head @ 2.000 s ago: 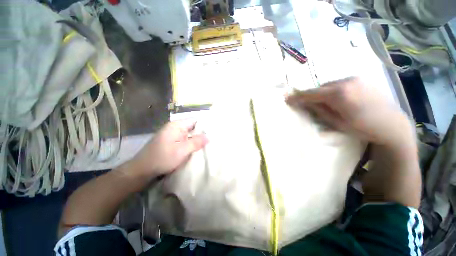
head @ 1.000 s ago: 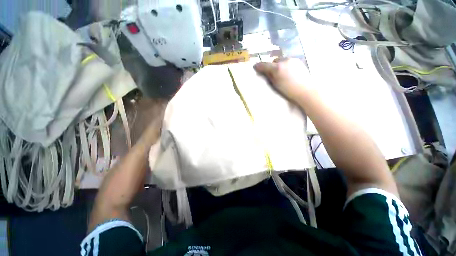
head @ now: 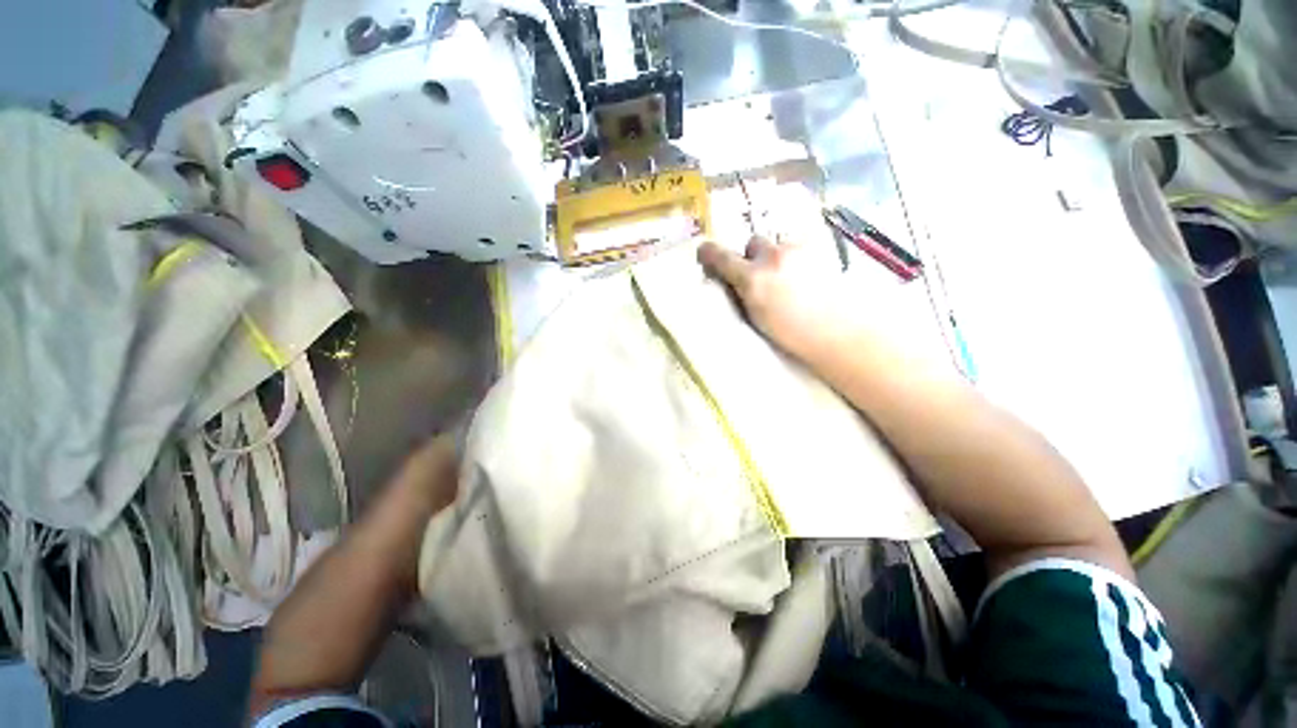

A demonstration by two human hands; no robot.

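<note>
A beige bag body [head: 569, 441] lies on the work plate and hangs over the front edge, with a yellow binding tape [head: 711, 401] along its seam. Its far edge is at the yellow clamp frame [head: 630, 213], under the dark needle area [head: 630, 125]. My right hand [head: 761, 285] lies on the bag's far right edge, fingertips just right of and below the clamp; whether it grips the cloth is unclear. My left hand [head: 444, 462] is mostly hidden behind the bag's left side. Straps [head: 932, 597] hang below the bag.
The white machine head [head: 413, 135] stands left of the clamp. Red-and-black thread snips [head: 875, 242] lie right of it. A dark cord [head: 1045, 124] is at the upper right. Bags with hanging straps are heaped at left [head: 86, 313] and right [head: 1237, 107].
The bag, first spread flat, was brought up to the clamp. Since then its far edge has drawn slightly back and its left part has folded. The clamp's slot and the snips show again.
</note>
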